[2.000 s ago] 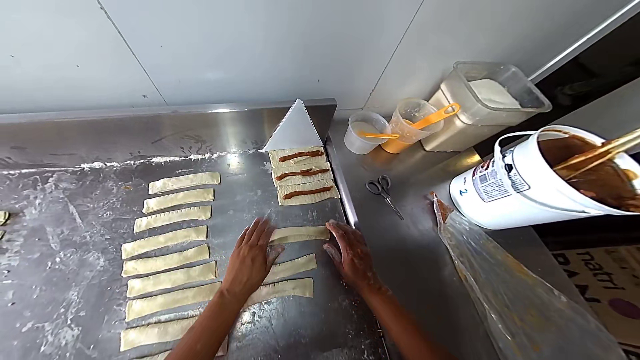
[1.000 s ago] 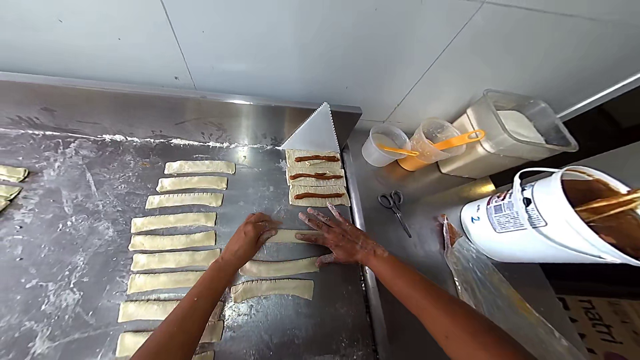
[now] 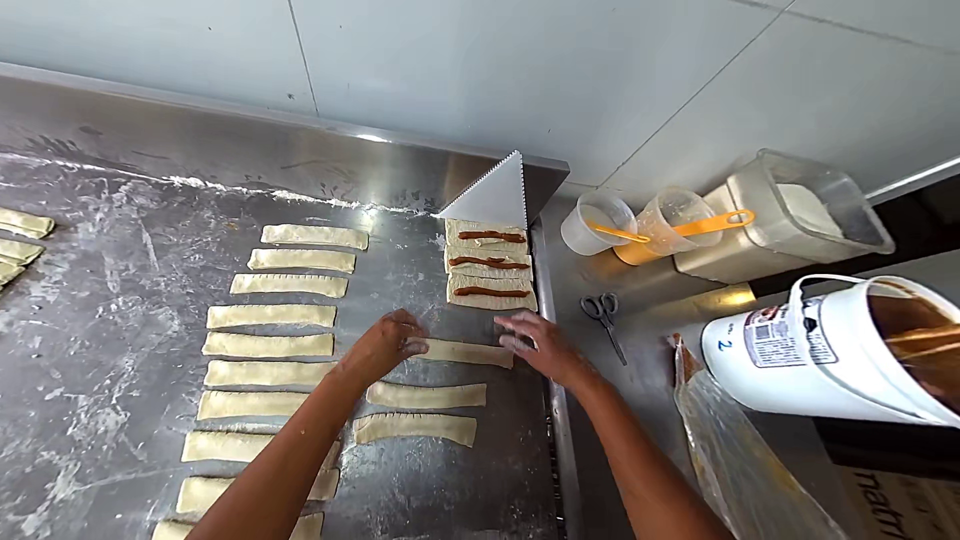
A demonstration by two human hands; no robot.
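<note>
My left hand (image 3: 390,341) has its fingertips at the left end of a pale dough strip (image 3: 465,352) lying on the floured steel table (image 3: 420,277). My right hand (image 3: 536,341), fingers apart, is at the strip's right end. Two more dough strips (image 3: 426,395) lie just below it. Above, three flat dough pieces (image 3: 491,292), each with a line of brown filling, sit edge to edge below a white toothed scraper (image 3: 491,196) leaning on the table's raised back edge. A long column of dough strips (image 3: 270,345) lies to the left, its lower part partly hidden by my left forearm.
Right of the table edge are scissors (image 3: 604,319), a piping bag (image 3: 739,457), a white bucket (image 3: 772,360) of brown filling, two plastic cups (image 3: 596,221) with orange utensils, and a bin of white powder (image 3: 802,210). Folded dough pieces (image 3: 19,225) lie at far left.
My hands were close together over the strip one second ago; they are now farther apart at its ends. The strip between them shows more fully.
</note>
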